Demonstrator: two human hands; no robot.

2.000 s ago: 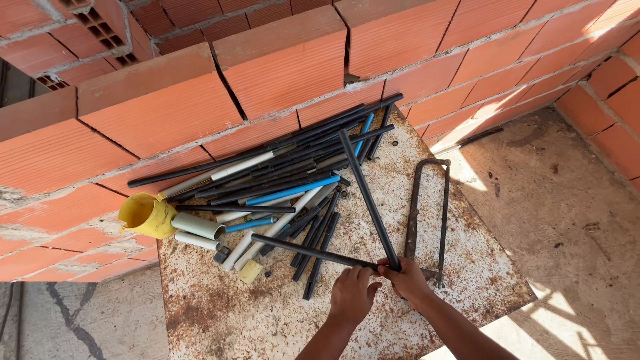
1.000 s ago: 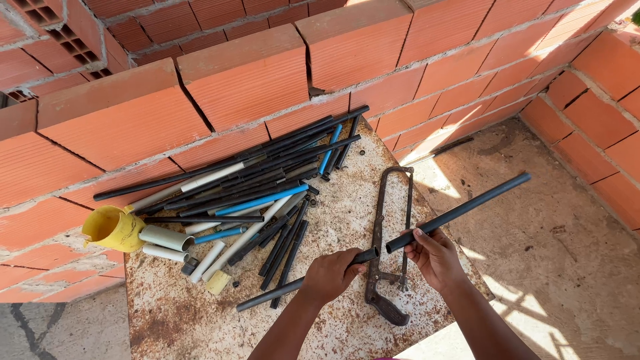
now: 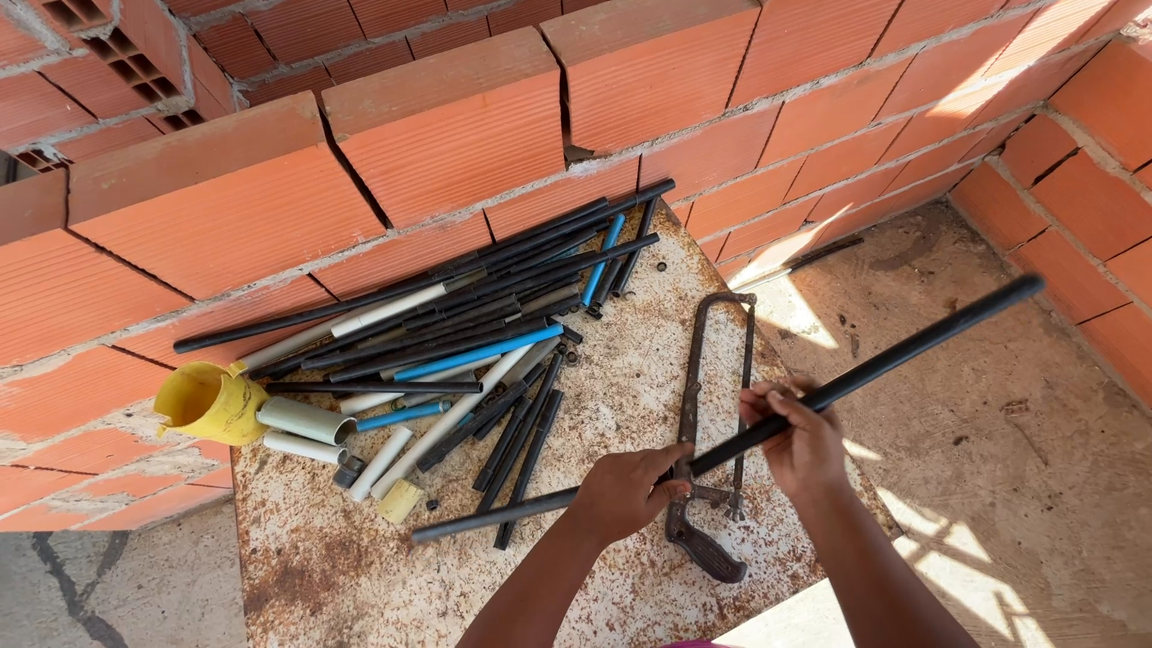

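My left hand (image 3: 630, 495) is closed around one black plastic pipe (image 3: 497, 515), which slants down to the left. Another black pipe (image 3: 927, 337) is in my right hand (image 3: 799, 436) and slants up to the right. The inner ends of both pipes come together at my left hand's fingers; whether they touch or one sits inside the other cannot be told. Under the pipes a hacksaw (image 3: 691, 396) with a dark metal frame lies on the rusty sheet-topped table (image 3: 342, 576), its handle toward me. Left of it spreads a pile of black, blue and white pipe pieces (image 3: 477, 346).
A yellow plastic container (image 3: 216, 400) and a short grey-white pipe piece (image 3: 306, 420) are at the table's left edge. A hollow clay brick wall (image 3: 450, 117) runs behind the table, and another brick wall stands at right. Concrete floor (image 3: 1008, 432) lies right of the table.
The two pipes were crossed in a V two seconds ago and apart with a gap between their ends one second ago. Now their inner ends are together at my left hand.
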